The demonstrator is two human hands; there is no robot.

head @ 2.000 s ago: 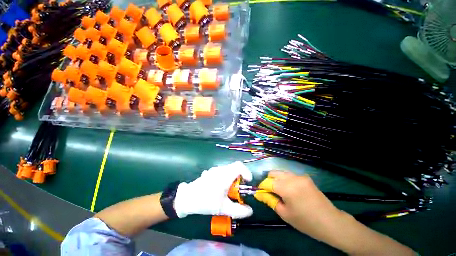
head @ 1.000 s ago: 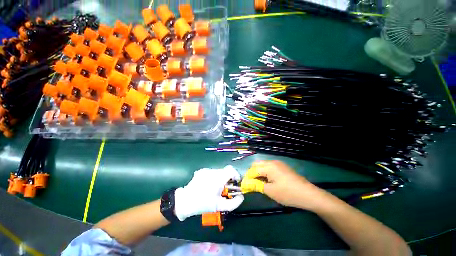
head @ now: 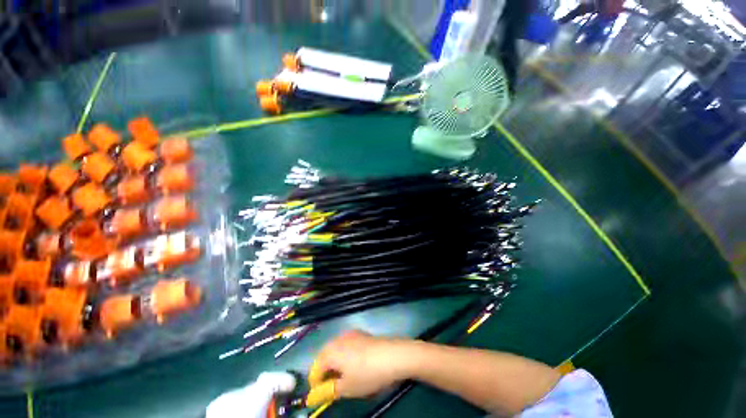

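Observation:
My left hand (head: 252, 398), in a white glove, is cut off by the bottom edge. Its fingers close on an orange connector (head: 273, 406), of which only a small part shows. My right hand (head: 353, 367), with yellow-orange finger cots, is right beside it, fingers pinched at the wire ends by the connector. The thin wires are blurred and mostly hidden by the fingers. A black cable (head: 396, 397) runs below my right forearm.
A clear blister tray (head: 214, 306) with orange connectors is at left. A large pile of black multi-core cables (head: 393, 245) lies in the middle. A pale green fan (head: 465, 96) and white-labelled sample cables (head: 339, 82) are at the far side.
The view has swung right and up, so tray and cables sit further left. Both hands are lower in the picture, still together; the connector cable near my body has left view.

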